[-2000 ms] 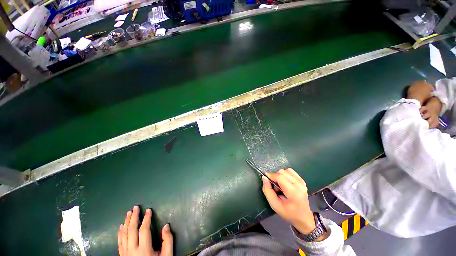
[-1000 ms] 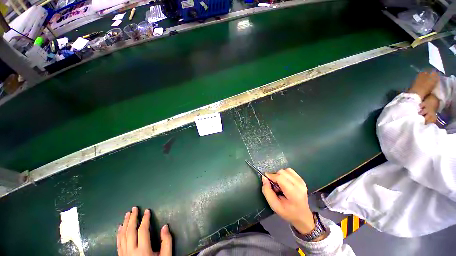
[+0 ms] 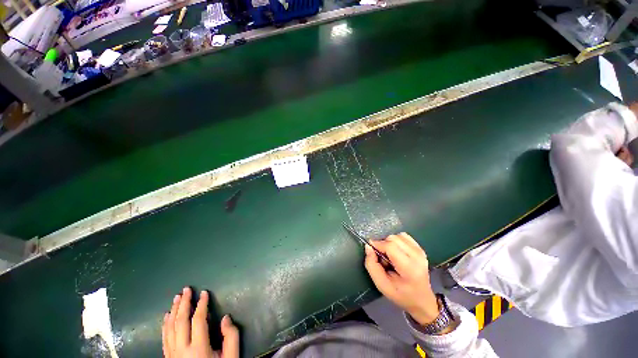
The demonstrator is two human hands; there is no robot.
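My right hand (image 3: 400, 273), bare with a watch at the wrist, holds dark, thin tweezers (image 3: 358, 235) near the front edge of the green bench top (image 3: 280, 241). Their tip points up and left, beside a pale crackled strip (image 3: 362, 192) on the surface. My left hand (image 3: 193, 330) rests palm down on the bench top at the bottom, partly cut off by the picture's edge, fingers apart, with nothing seen in it. A white square card (image 3: 290, 172) lies against the pale rail, beyond both hands.
A torn white strip (image 3: 97, 318) is stuck at the left. A pale divider rail (image 3: 210, 180) separates the bench top from the green belt (image 3: 294, 91). A person in a white coat (image 3: 594, 182) is at the right. A blue bin (image 3: 283, 8) and clutter are at the back.
The person at the right has moved their arms and sleeve towards the right edge, hiding most of their hands. My hands and the tweezers have hardly moved.
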